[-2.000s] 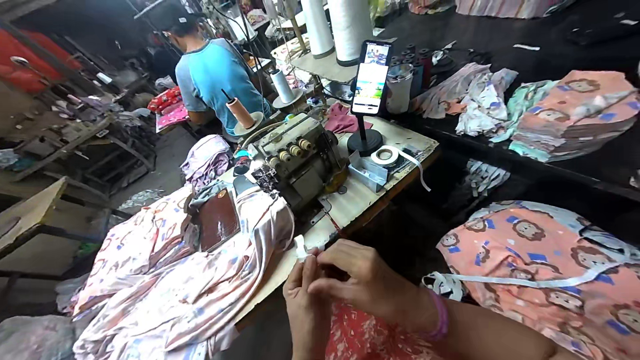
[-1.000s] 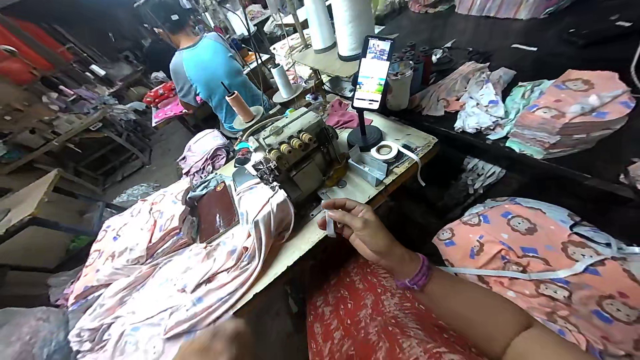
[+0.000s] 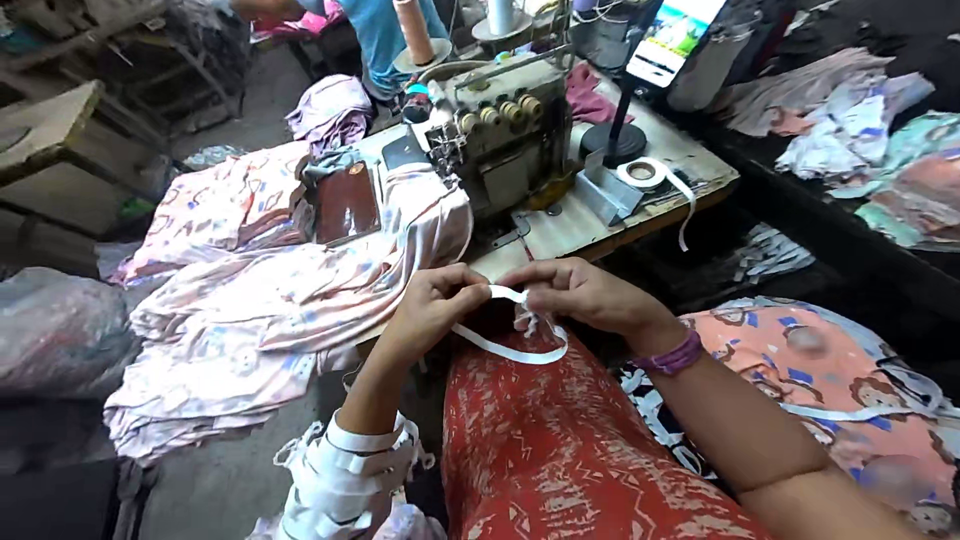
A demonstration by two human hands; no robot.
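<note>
Over my lap in red patterned cloth, my left hand point(image 3: 442, 304) pinches a narrow white elastic band point(image 3: 510, 352) between thumb and fingertips. My right hand point(image 3: 589, 296) grips the same band close by, at an end with loose threads, and wears a purple band at the wrist. The strip hangs in a loop below both hands. Many white elastic loops point(image 3: 337, 480) sit around my left forearm. Beyond my hands stands an overlock sewing machine point(image 3: 510, 150), with pale printed fabric point(image 3: 300, 292) draped on the table to its left.
A roll of white tape point(image 3: 643, 173) lies beside a metal bracket point(image 3: 606, 196) on the table. A phone point(image 3: 671, 37) stands on a holder behind them. Peach printed fabric point(image 3: 795, 352) is piled at right. Past the machine a person in blue point(image 3: 386, 37) is partly visible.
My left hand, low and blurred one second ago, is now up beside my right hand on the white band. White loops now show on my left forearm. The view has moved closer and lower.
</note>
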